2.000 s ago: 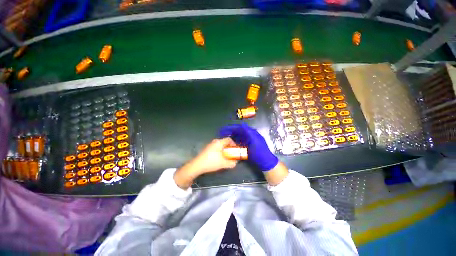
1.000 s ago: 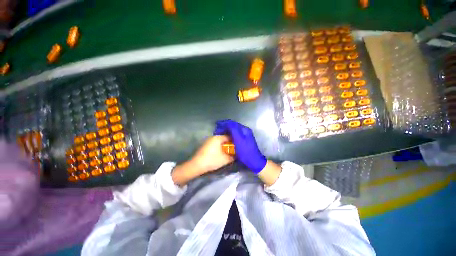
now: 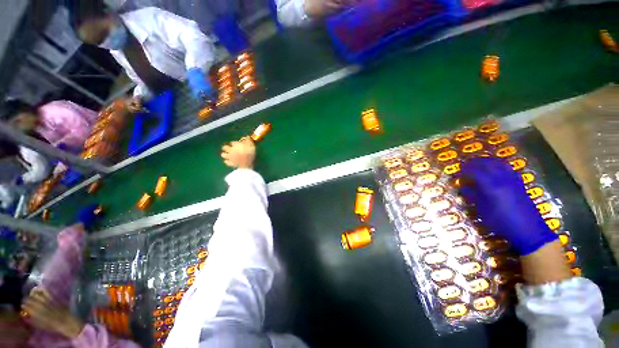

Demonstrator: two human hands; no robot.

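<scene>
My bare left hand (image 3: pixel 239 154) is stretched over the green belt, its fingertips closed at the near end of an orange component (image 3: pixel 260 131). My right hand (image 3: pixel 501 202), in a purple glove, is over the right blister tray (image 3: pixel 434 255). Its fingertips are blurred and hidden, so I cannot tell whether it holds anything. This clear tray shows rows of orange ends with pale or yellow centres. Two loose components, one upper (image 3: pixel 364 203) and one lower (image 3: pixel 357 238), lie on the dark bench left of the tray. The left blister tray (image 3: pixel 178 239) is partly behind my left sleeve.
More components ride on the green belt (image 3: pixel 305 149) beyond the pale metal rail (image 3: pixel 319 178). Cardboard (image 3: pixel 567 139) and clear trays (image 3: pixel 604 156) are at far right. A neighbour's pink sleeve (image 3: pixel 64 255) is at left. Across the belt are a worker in white (image 3: pixel 159 41) and blue bins (image 3: pixel 394 27).
The view has turned and tilted up. My hands, together around a component before, are apart: the left has moved forward to the belt, the right to the right tray.
</scene>
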